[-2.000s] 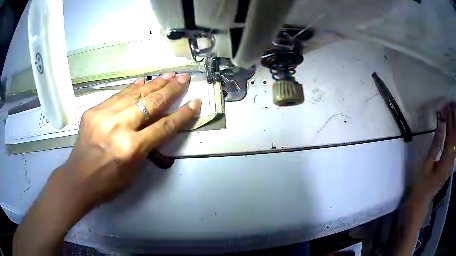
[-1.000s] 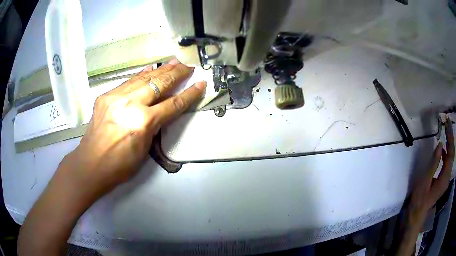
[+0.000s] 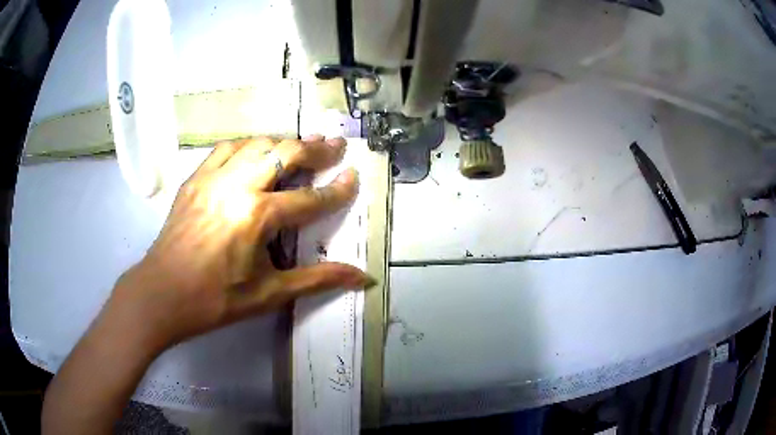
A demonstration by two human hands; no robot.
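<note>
The white sewing template point(image 3: 328, 357), with dashed lines and handwriting, lies lengthwise from the presser foot point(image 3: 379, 132) toward me and past the table's front edge. The khaki fabric strip point(image 3: 375, 229) shows as a border along its right side. My left hand point(image 3: 247, 212) lies palm down with fingers spread, fingertips on the template's upper end left of the foot and thumb at its right border. The template's far end is at the foot. My right hand is not in view.
Another khaki strip point(image 3: 77, 134) lies behind the white oval lamp point(image 3: 140, 98). The machine head point(image 3: 374, 42) stands above the work. The tension dial point(image 3: 482, 159) is right of the needle. Black thread snips point(image 3: 663, 197) lie on the bed. A loose thread lies between them.
The template and its strip have turned from pointing left to pointing toward me. My left hand has turned with them, and its thumb has spread. My right hand has left the right edge of view.
</note>
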